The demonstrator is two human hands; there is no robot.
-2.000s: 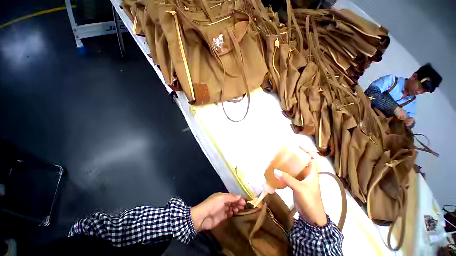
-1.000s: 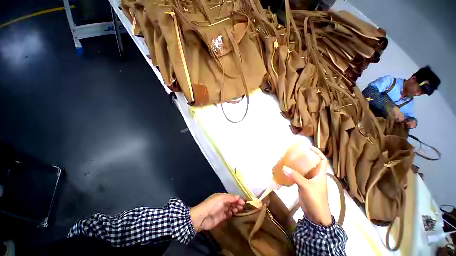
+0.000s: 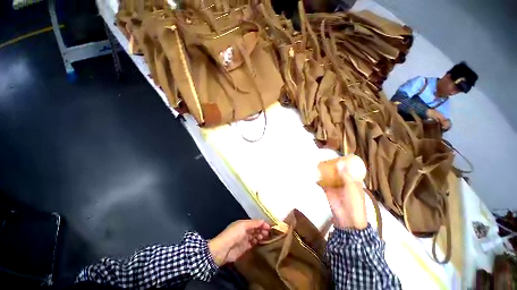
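Note:
A brown tote bag [image 3: 283, 261] lies at the near edge of the table, with a gold zipper along its opening. My left hand [image 3: 237, 239] pinches the pale zipper end [image 3: 280, 226] at the bag's top corner. My right hand [image 3: 347, 198] holds the glue bottle [image 3: 331, 171], with amber contents, above the white table, away from the zipper end. The bottle is bright and blurred, and its tip cannot be made out.
Brown bags [image 3: 227, 73] with straps are heaped along the far side of the white-covered table [image 3: 255, 153]. A person [image 3: 433, 96] in a blue top and dark cap sits across at the right. A white metal frame [image 3: 85, 51] stands on the dark floor at upper left.
My right hand has lifted and turned the glue bottle away from the zipper end. My left hand still pinches the zipper end. The whole view has shifted slightly.

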